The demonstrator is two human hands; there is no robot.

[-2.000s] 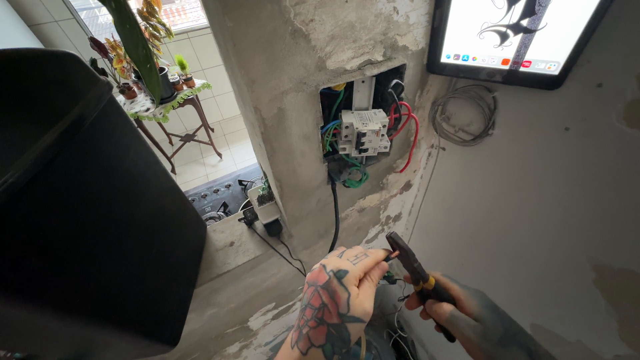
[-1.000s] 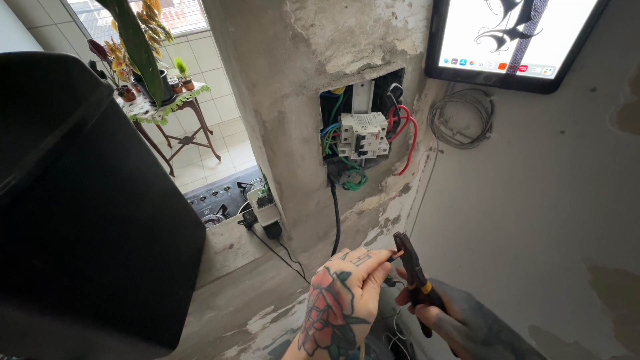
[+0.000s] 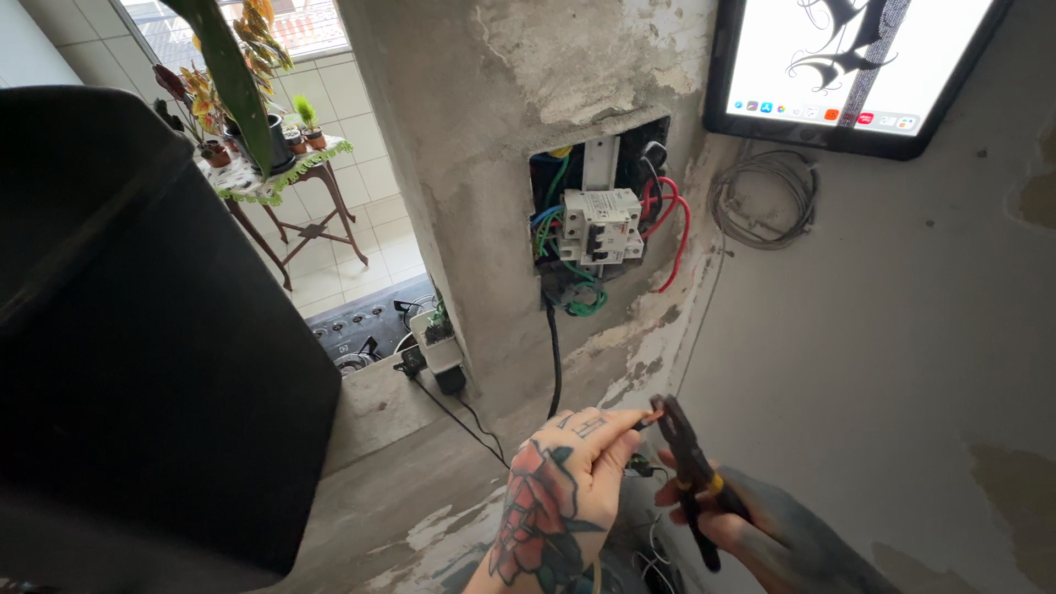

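Note:
My left hand (image 3: 569, 487), at bottom centre, pinches a black-sheathed wire whose bare copper end (image 3: 654, 417) sticks out past the fingertips. In my right hand (image 3: 734, 516) is a pair of pliers (image 3: 685, 454) with dark jaws and black and yellow handles. Their jaw tips are at the copper end. Above both hands, an open wall recess holds white circuit breakers (image 3: 604, 227) on a metal rail. Red wires (image 3: 683, 239) loop from their right side, green wires (image 3: 587, 299) coil below, and a black cable (image 3: 555, 363) runs down from the recess.
A large black container (image 3: 157, 346) fills the left side. A tablet (image 3: 833, 66) is at the upper right, beside a coil of grey cable (image 3: 763, 198) on the wall. Plugs in a white power adapter (image 3: 437, 342) sit on the ledge near a gas cooktop (image 3: 363, 330). Behind stands a plant table (image 3: 309, 177).
The pliers have shifted slightly and turned more upright at the copper end. My left hand keeps its pinch on the wire, in nearly the same place.

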